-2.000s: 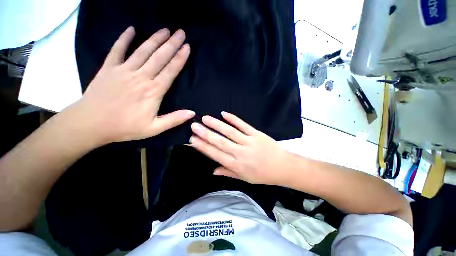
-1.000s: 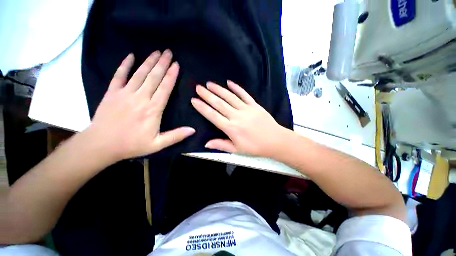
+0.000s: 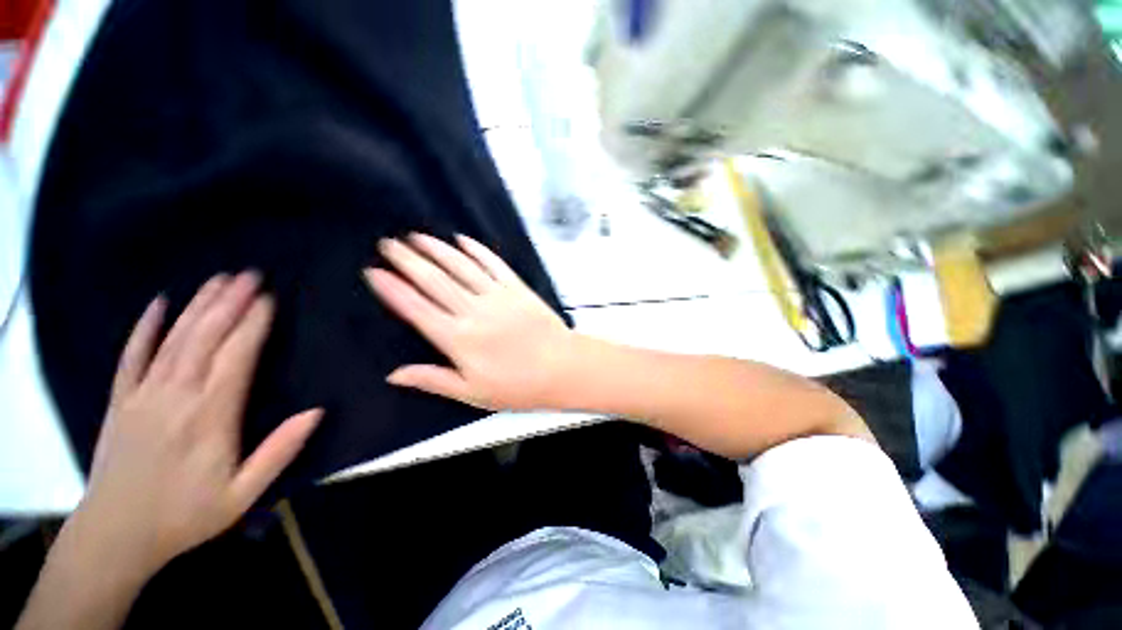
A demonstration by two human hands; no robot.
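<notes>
A wide black fabric panel (image 3: 271, 160) lies over the white table (image 3: 640, 277). My left hand (image 3: 191, 418) rests flat on its lower left part, fingers apart, slightly blurred. My right hand (image 3: 486, 326) rests flat on its lower right part, palm down, fingers a little apart. Neither hand grips the cloth. The panel's right edge runs down to my right wrist, and its lower edge lies near the table's front edge.
The cream sewing machine head (image 3: 800, 111) is blurred at upper right. A small dark tool (image 3: 689, 222), black scissors handles (image 3: 827, 314), a long yellow strip (image 3: 765, 252) and a yellow-orange piece (image 3: 962, 293) lie near it. Something red (image 3: 17, 55) shows at the upper left edge.
The view has turned, so the machine and cloth sit further left. The hands are further apart on the panel than before; both remain flat.
</notes>
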